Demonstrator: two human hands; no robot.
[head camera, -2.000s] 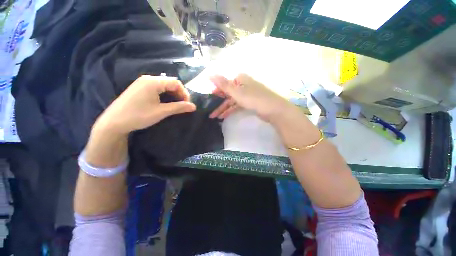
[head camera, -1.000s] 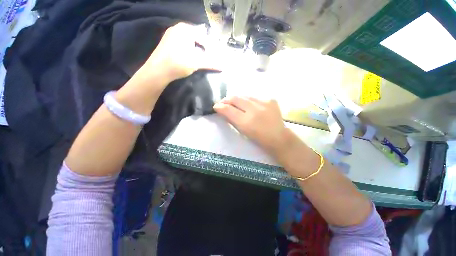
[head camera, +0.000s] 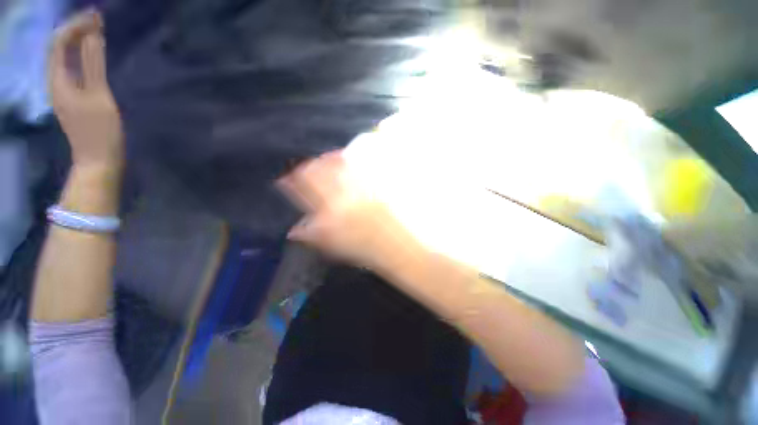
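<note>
Black cloth (head camera: 224, 91) spreads from the upper left toward the needle area, blurred by motion. My left hand (head camera: 83, 91) is at the far upper left, by the cloth's left part, with bent fingers; whether it grips cloth cannot be told. My right hand (head camera: 332, 203) is at the cloth's near right side, left of the white table (head camera: 532, 257), blurred, its fingertips and thumb apart with nothing seen between them. The machine head (head camera: 615, 41) is at the upper right. Strong glare hides the needle and presser foot.
Pale scraps (head camera: 627, 266) lie on the table's right part beside blue and yellow-green snips (head camera: 698, 311). A yellow label (head camera: 686, 186) is on the machine. The green table edge (head camera: 573, 328) runs diagonally. A blue object (head camera: 228, 290) is below the cloth.
My left hand has moved from near the needle to the far upper left. My right hand has moved left, off the table top. The view has shifted and tilted, and the cloth is spread wider.
</note>
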